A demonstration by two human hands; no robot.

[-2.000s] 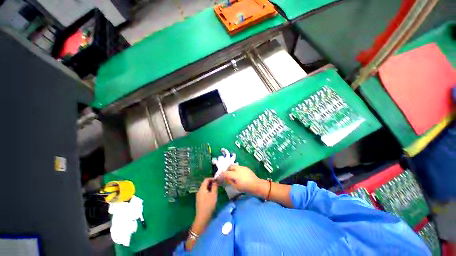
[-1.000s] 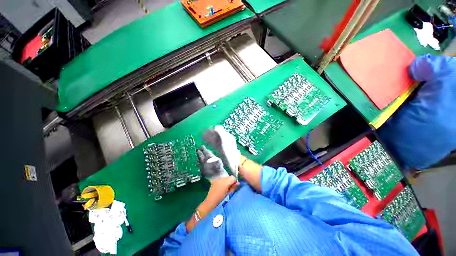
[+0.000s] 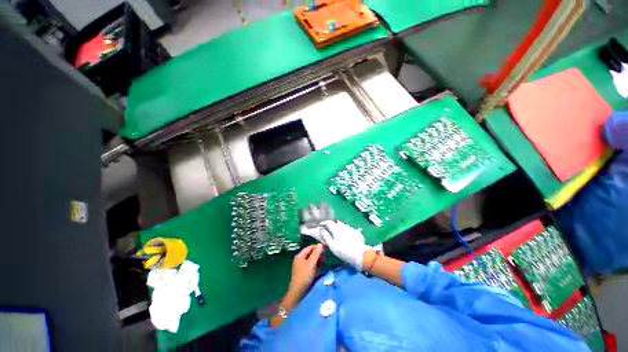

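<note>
My right hand [image 3: 346, 242] wears a white glove and lies in front of my chest, at the bench's near edge. My left hand [image 3: 304, 269] looks bare, with bent fingers close below the right glove. A grey glove shape [image 3: 317, 214] shows just beyond my right hand; whether a hand is in it is unclear. What the fingers grip is hidden by blur and overlap. Three green circuit boards lie on the green bench: one left of my hands [image 3: 265, 225], one to their right [image 3: 377, 183], and one farther right [image 3: 443, 150] with a white piece at its edge.
A yellow roll [image 3: 166, 253] and crumpled white cloth [image 3: 173, 297] lie at the bench's left end. A black bin [image 3: 281, 147] sits between benches. An orange fixture [image 3: 337, 22] is on the far bench. More boards [image 3: 547, 265] lie on red foam lower right. Another person's blue sleeve [image 3: 592, 213] is at right.
Two seconds ago both bare hands held a white glove. One second ago grey-white gloves covered the hand area. Now the right hand is gloved and bare left fingers show below it.
</note>
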